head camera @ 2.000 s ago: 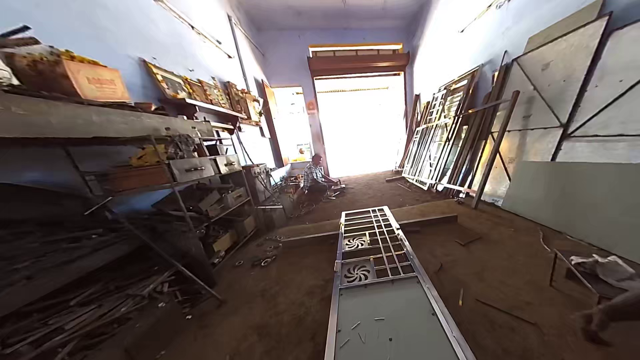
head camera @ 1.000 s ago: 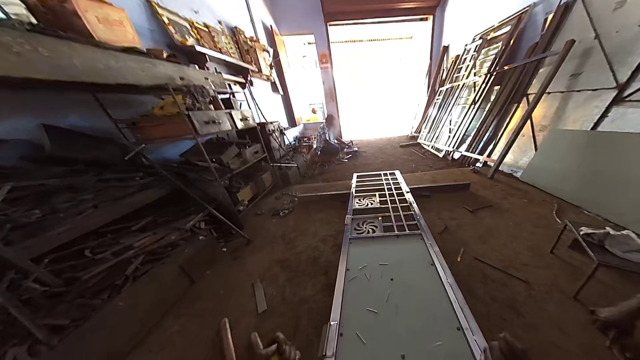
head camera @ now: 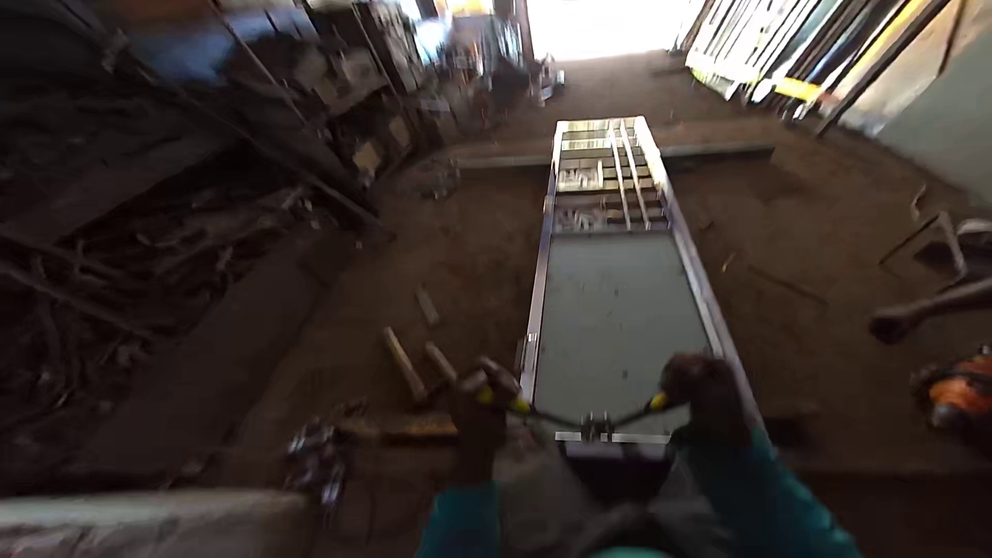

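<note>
A metal door frame (head camera: pixel 540 294) with a grey-green panel (head camera: pixel 620 302) lies lengthwise in front of me, its barred grille (head camera: pixel 620 174) at the far end. Above the near part of the panel is a two-handled lever tool (head camera: pixel 597 426) with dark arms and yellow grip ends. My left hand (head camera: pixel 480 399) is closed around its left handle, by the frame's left rail. The right handle is in my right hand (head camera: pixel 707 387), over the panel's near right side. Both arms spread outward from the tool's middle. Motion blur hides its head and the finger detail.
Wooden tool handles (head camera: pixel 404 364) lie left of the frame. An orange power tool (head camera: pixel 961 395) is at the right edge, below a person's bare limb (head camera: pixel 914 316). A long beam (head camera: pixel 504 163) crosses under the frame's far part. Scrap metal (head camera: pixel 155 263) fills the left side; frames (head camera: pixel 759 46) lean back right.
The two-handled tool has come into sight between my hands, which were only partly visible at the bottom edge a second ago. The view has tilted down.
</note>
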